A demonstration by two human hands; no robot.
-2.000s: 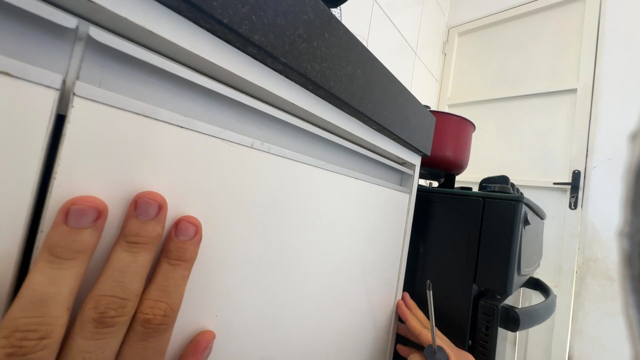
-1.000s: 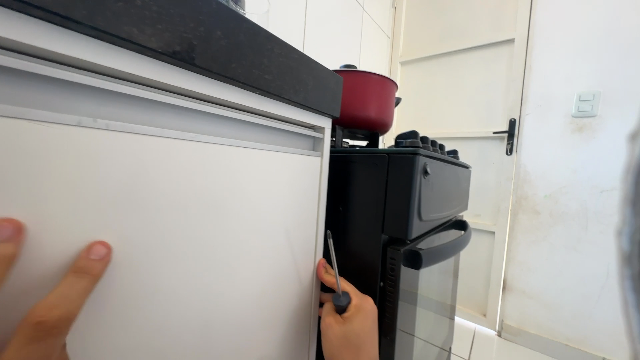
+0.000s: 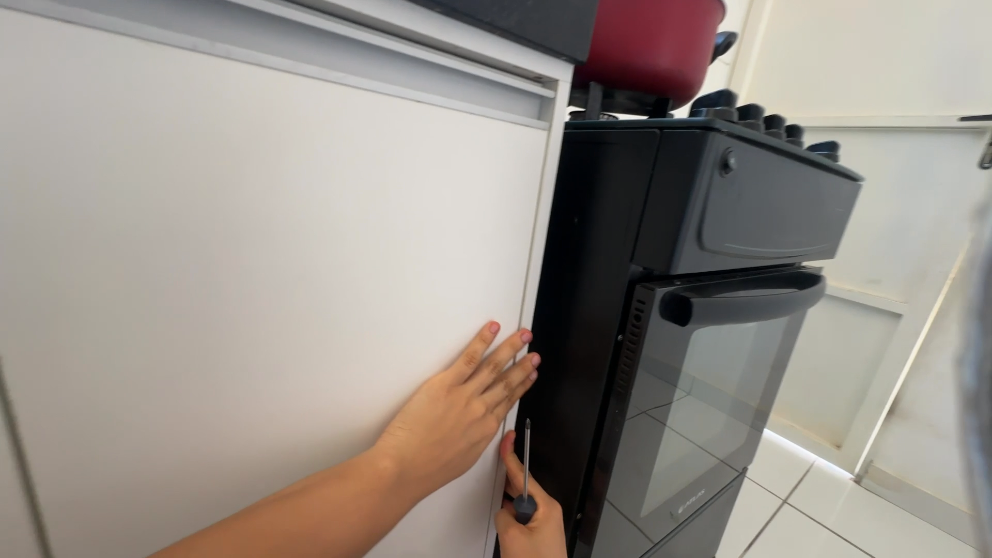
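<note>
My left hand lies flat on the white cabinet door, its fingers spread and their tips at the door's right edge. Just below, my right hand holds a screwdriver with a dark handle and its thin metal shaft pointing up. The right hand's fingers touch the cabinet's side edge, beside the black stove; part of this hand is below the frame.
A dark stone countertop tops the cabinet. On the stove, which has knobs and an oven door handle, stands a red pot. White floor tiles and a pale door are at the right.
My left hand has moved right across the cabinet door to its right edge, near my right hand. The right hand still holds the screwdriver. The view has shifted toward the stove.
</note>
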